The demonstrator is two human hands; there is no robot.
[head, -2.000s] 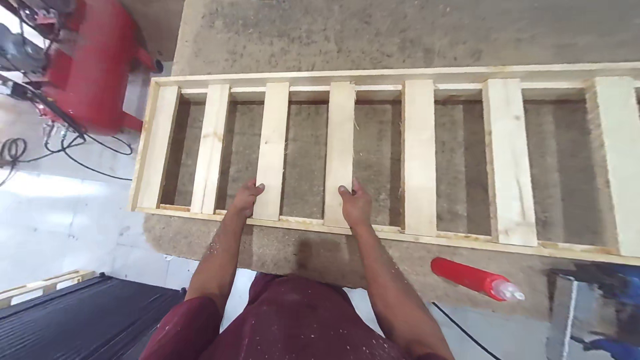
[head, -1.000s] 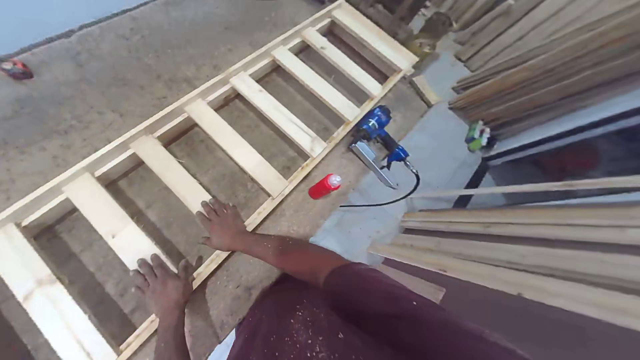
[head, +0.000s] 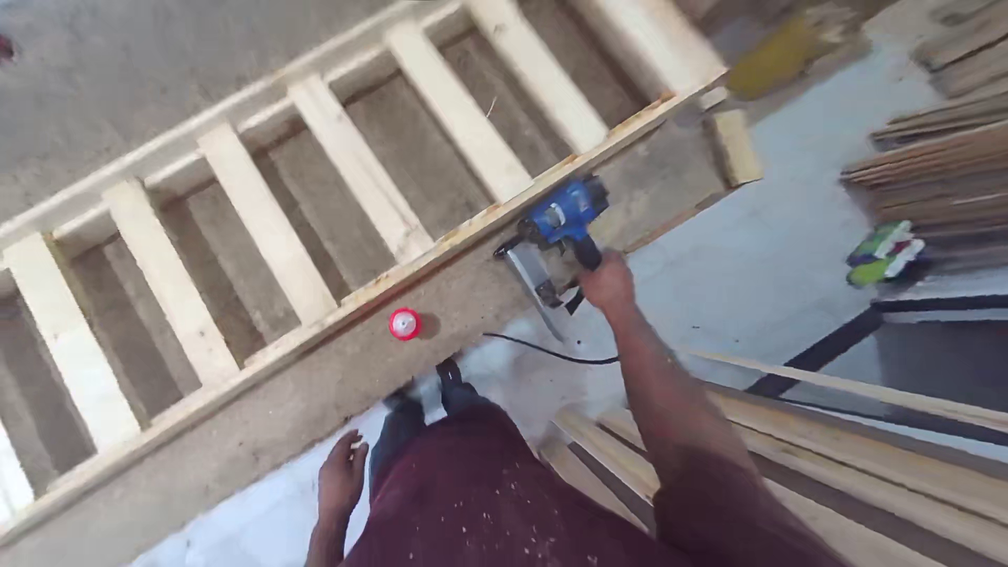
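A long wooden frame with several crosswise slats (head: pixel 346 169) lies on the brown worktable (head: pixel 315 378). My right hand (head: pixel 610 283) grips the handle of a blue pneumatic nail gun (head: pixel 565 211), which is close against the frame's near rail. Below my waist level in the picture, my left hand (head: pixel 342 472) hangs beside my body past the table edge, fingers loosely bent, touching nothing. A red bottle with a pale top (head: pixel 405 324) stands on the table between the frame and my body, left of the nail gun.
A black air hose (head: pixel 551 352) runs near my right forearm. Long wooden boards (head: pixel 827 441) lie at the lower right, and more stacked boards (head: pixel 937 165) are at the far right. A short wood block (head: pixel 736 146) sits by the frame's right end. A green and white object (head: pixel 886 252) is near the stack.
Both hands have left the slatted frame. My right hand has taken hold of the nail gun, which lay on the table edge; my left hand has dropped beside my body. The view has shifted right.
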